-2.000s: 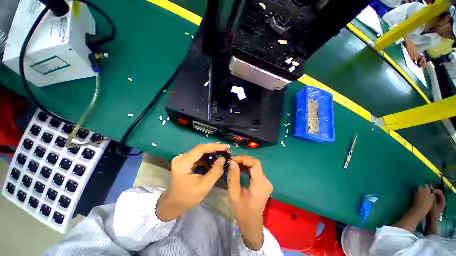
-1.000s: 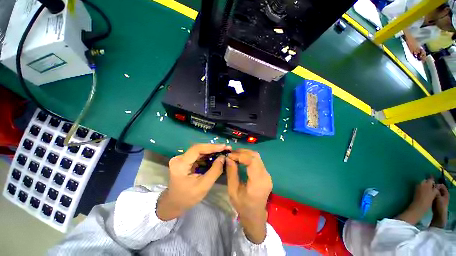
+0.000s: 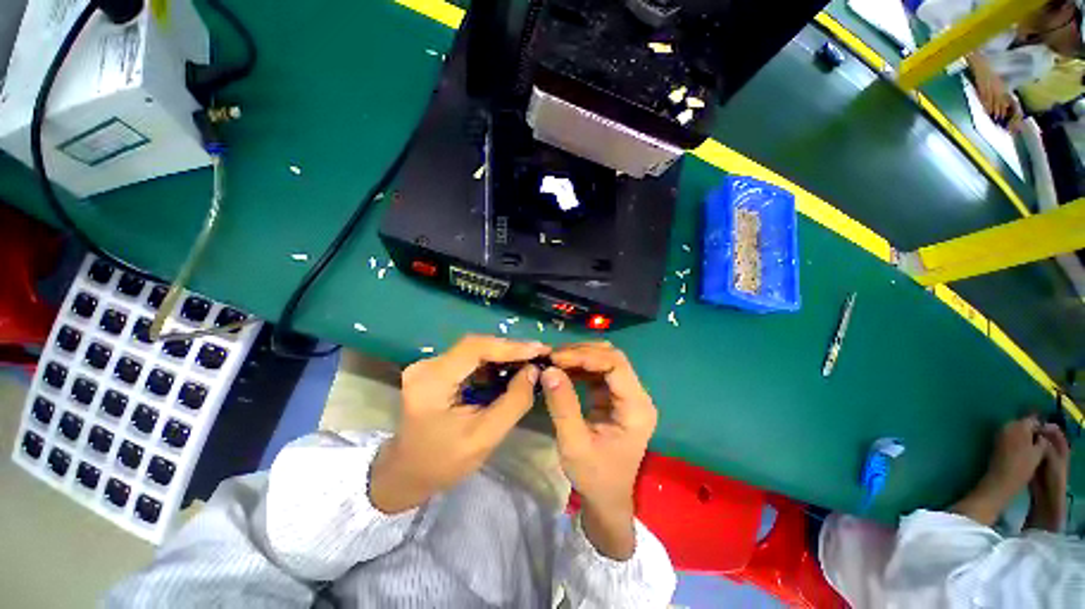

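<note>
My left hand (image 3: 458,410) and my right hand (image 3: 599,419) meet just in front of the press base. A small black unit (image 3: 501,378) is between them, mostly hidden by the fingers. My left thumb and fingers grip it. My right thumb and fingertips pinch at its right end; whether they hold a separate tiny piece cannot be told. The black press (image 3: 524,244) stands beyond my hands, with a pale metal plate (image 3: 604,133) and red lit switches. A blue bin (image 3: 750,246) of tiny pale pieces is right of it.
Tiny pale pieces lie scattered around the press. A thin silvery stick (image 3: 839,336) and a small blue item (image 3: 878,466) lie on the green bench (image 3: 726,399). A white tray (image 3: 113,399) of black units is lower left, a white box (image 3: 107,107) upper left. Another person's hands (image 3: 1026,470) are at right.
The view has shifted slightly, with the press and bin now a little higher in the picture. My hands stay together on the black unit, with small finger movements. A small dark object shows on the line beyond.
</note>
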